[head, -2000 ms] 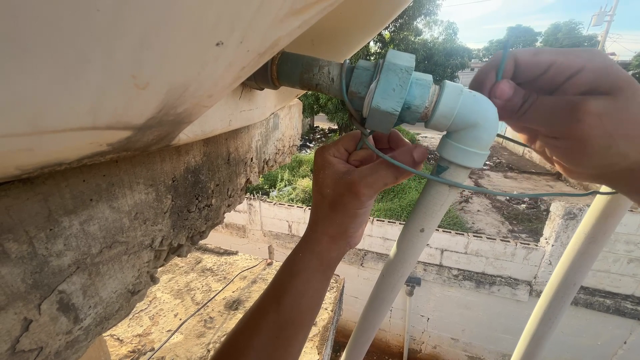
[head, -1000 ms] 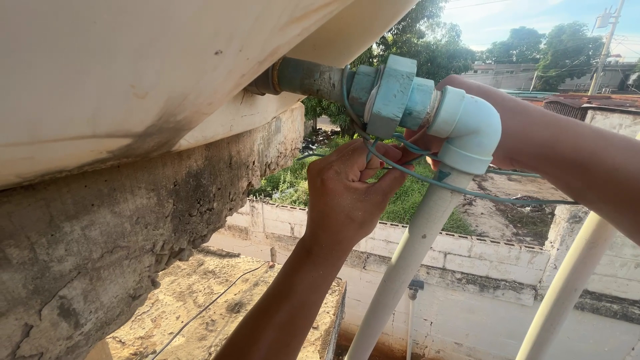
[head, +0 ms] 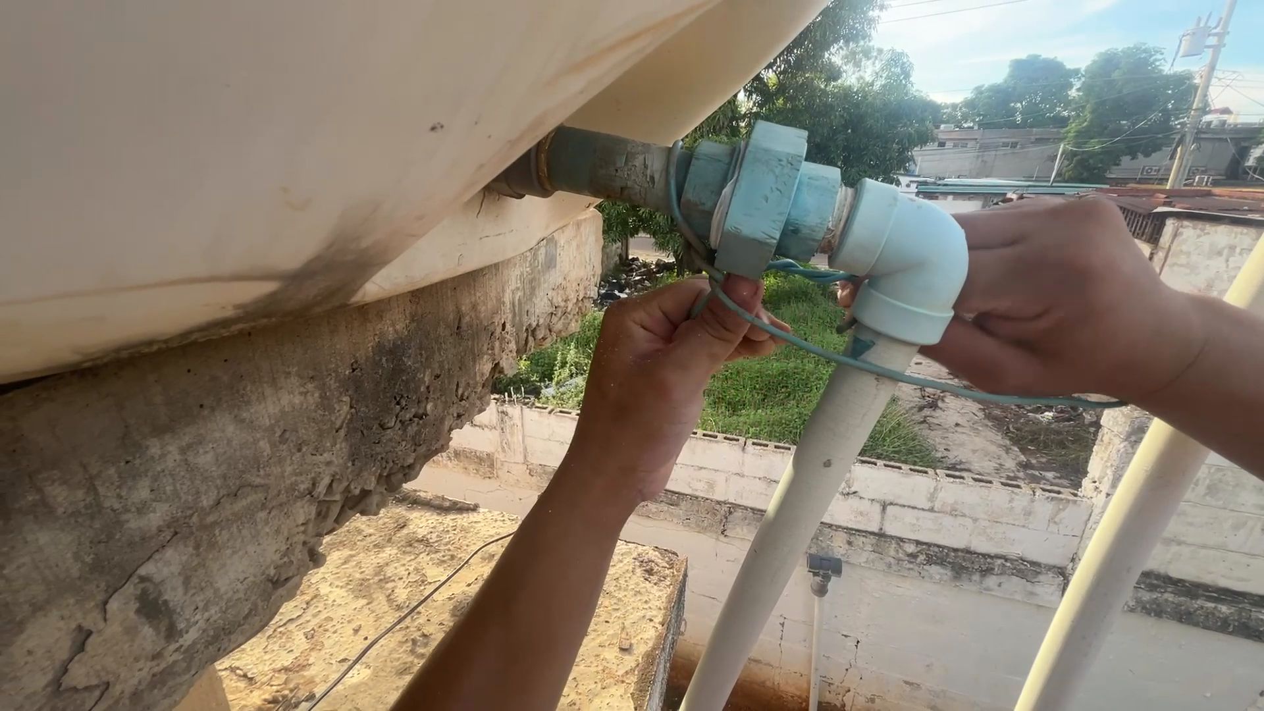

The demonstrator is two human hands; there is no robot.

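A green insulated wire (head: 829, 353) loops around a pipe stub (head: 617, 166) beside a blue-green plastic union fitting (head: 762, 197). Just under the union, my left hand (head: 657, 380) pinches the wire between thumb and fingers. My right hand (head: 1066, 291) is behind the pale PVC elbow (head: 913, 257); its fingertips are mostly hidden, so its grip cannot be told. Twisted wire strands (head: 815, 274) run between the two hands below the union. From the elbow a white PVC pipe (head: 805, 504) slopes down to the left.
A large cream tank (head: 296, 148) overhangs at upper left, above a crumbling concrete slab (head: 247, 474). A second pale pipe (head: 1116, 563) rises at the right. Below are a rough concrete block (head: 464, 602), a thin cable (head: 410, 612) and a block wall (head: 918, 494).
My right hand, raised at upper right two seconds ago, has come down behind the elbow. Twisted strands now show under the union. My left hand stays below the union.
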